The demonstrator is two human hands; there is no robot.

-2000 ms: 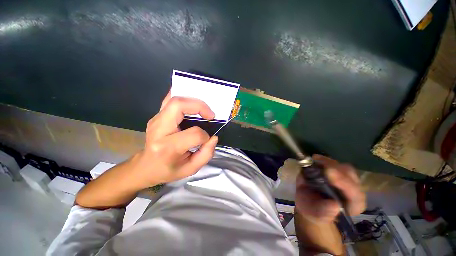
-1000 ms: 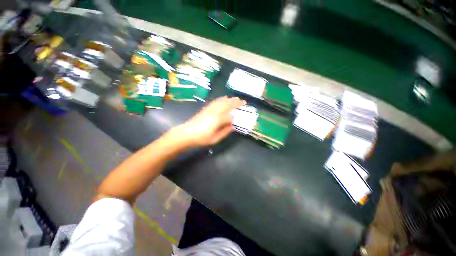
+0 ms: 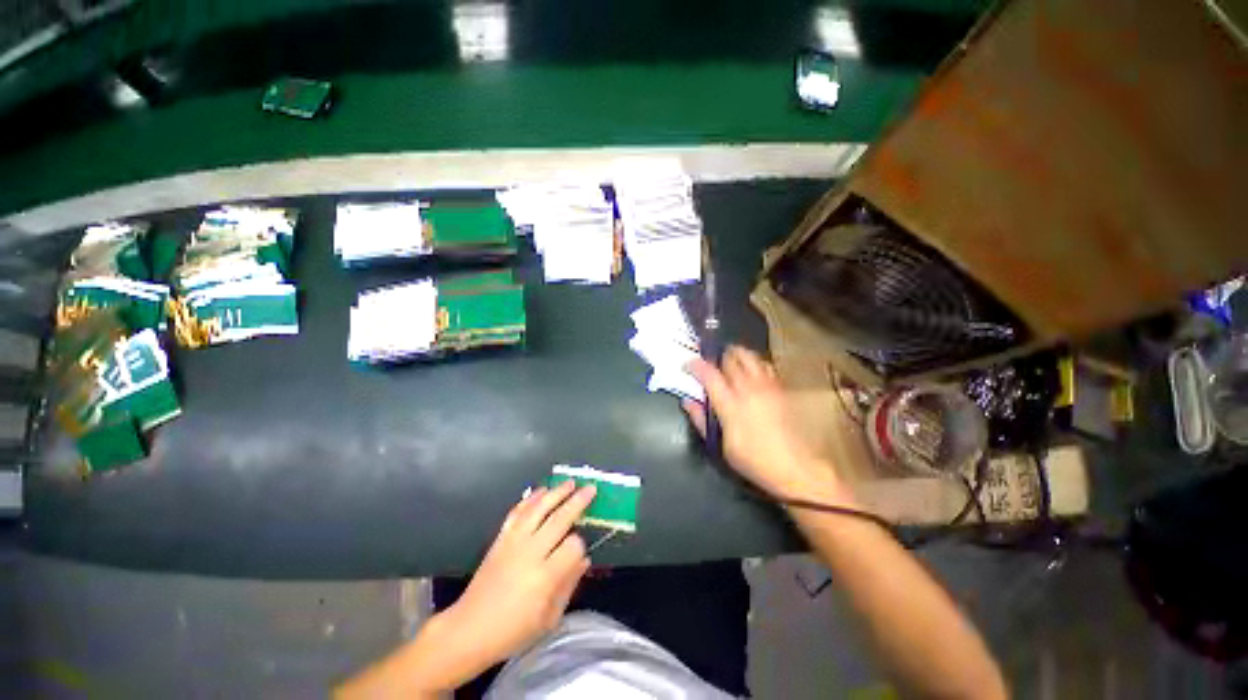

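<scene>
My left hand (image 3: 531, 558) rests its fingertips on a small green circuit board (image 3: 613, 501) near the bench's front edge; a thin strand of solder wire (image 3: 604, 537) sticks out by its thumb. My right hand (image 3: 753, 427) reaches to a small fanned group of white display modules (image 3: 661, 335), fingertips at the lowest one. A dark soldering iron (image 3: 712, 427) shows in my right hand, its thin shaft pointing away from me, its cord trailing right. Whether the fingers pinch a module is not clear.
Two piles of display-and-board assemblies (image 3: 393, 321) lie mid-bench. White module stacks (image 3: 660, 226) stand right of them, green-backed parts (image 3: 247, 308) at left. A black round grille (image 3: 890, 294), brown carton (image 3: 1054, 164) and red-rimmed round item (image 3: 931, 429) are at right. A green conveyor (image 3: 616, 103) runs behind.
The view has swung right. My left hand has left the assembly piles and is now on a board near the front edge. My right hand has come into view at the white modules.
</scene>
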